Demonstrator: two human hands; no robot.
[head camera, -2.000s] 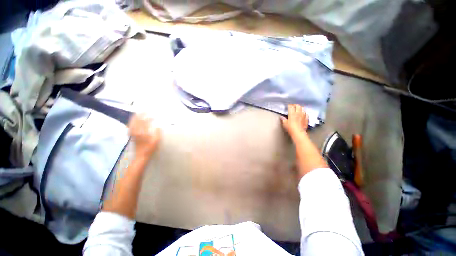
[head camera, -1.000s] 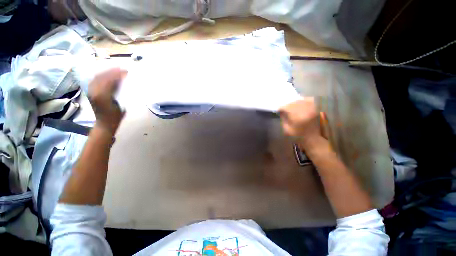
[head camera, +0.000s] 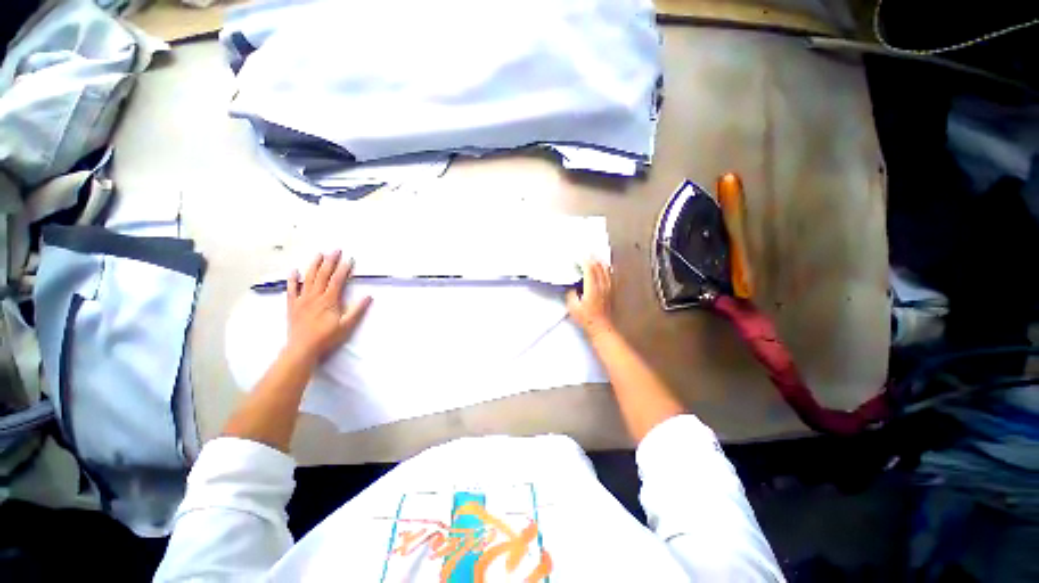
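Observation:
A pale sleeve panel (head camera: 444, 342) lies flat on the pressing table in front of me, its rounded end to the left. A thin dark seam line (head camera: 433, 278) runs lengthwise across it. My left hand (head camera: 324, 305) lies flat with spread fingers on the panel's left part, over the seam line. My right hand (head camera: 591, 301) rests at the panel's right end, fingertips at the end of the seam line; it seems to press, not grip. The iron (head camera: 695, 245) lies to the right of the panel, its metal plate showing and its orange-brown handle (head camera: 735, 233) on the right side.
The far stack of panels (head camera: 456, 80) lies beyond the working piece. The left-hand pile (head camera: 120, 342) hangs over the table's left edge. Crumpled beige-grey cloth (head camera: 68, 91) is at far left. A dark red wrapped cord (head camera: 786, 364) runs from the iron to the right edge.
A panel has been brought from the far stack and laid flat nearer to me. Both hands have left its lifted edge and rest on it. The view has shifted, and the iron is uncovered.

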